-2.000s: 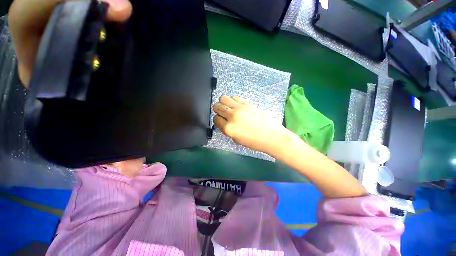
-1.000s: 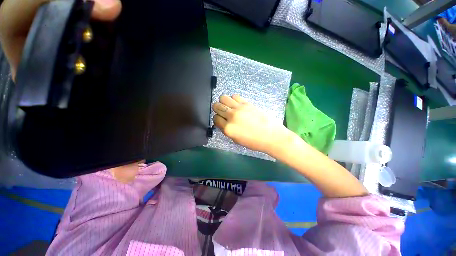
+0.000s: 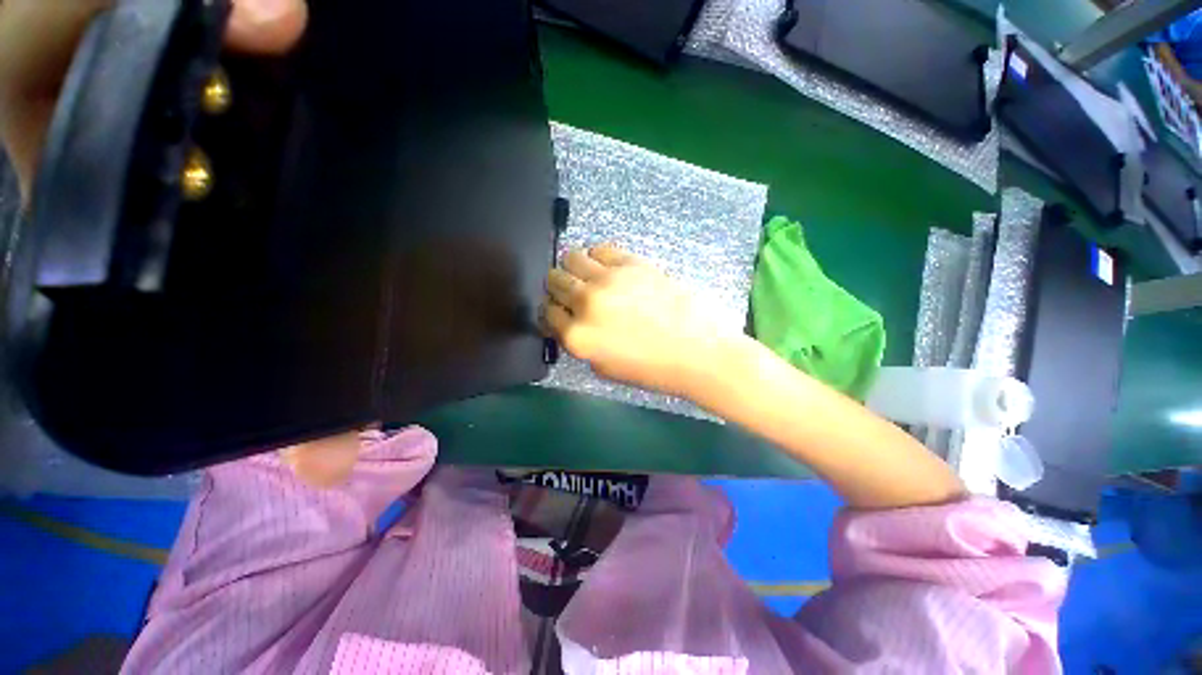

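A flat black panel unit (image 3: 422, 264) is held up close to the camera and fills the left side. Two brassy round contacts (image 3: 198, 174) show beside its raised black end piece. My left hand (image 3: 266, 21) holds its upper left end; most of that hand is hidden or cut off. My right hand (image 3: 613, 317) has its curled fingers on the panel's right edge, between two small black fittings. A bubble wrap sheet (image 3: 672, 218) lies under my right hand on the green bench (image 3: 646, 86). A crumpled green cloth (image 3: 815, 317) lies right of it.
A translucent white bottle (image 3: 943, 396) lies right of the cloth, by my right forearm. Beyond it another black panel (image 3: 1074, 356) lies on layered bubble wrap (image 3: 1008, 264). More black panels (image 3: 896, 59) on bubble wrap line the far side.
The held panel's left end has shifted left and slightly down and looks larger. The panels along the far side have moved left. My right hand has moved slightly left along with the panel's edge.
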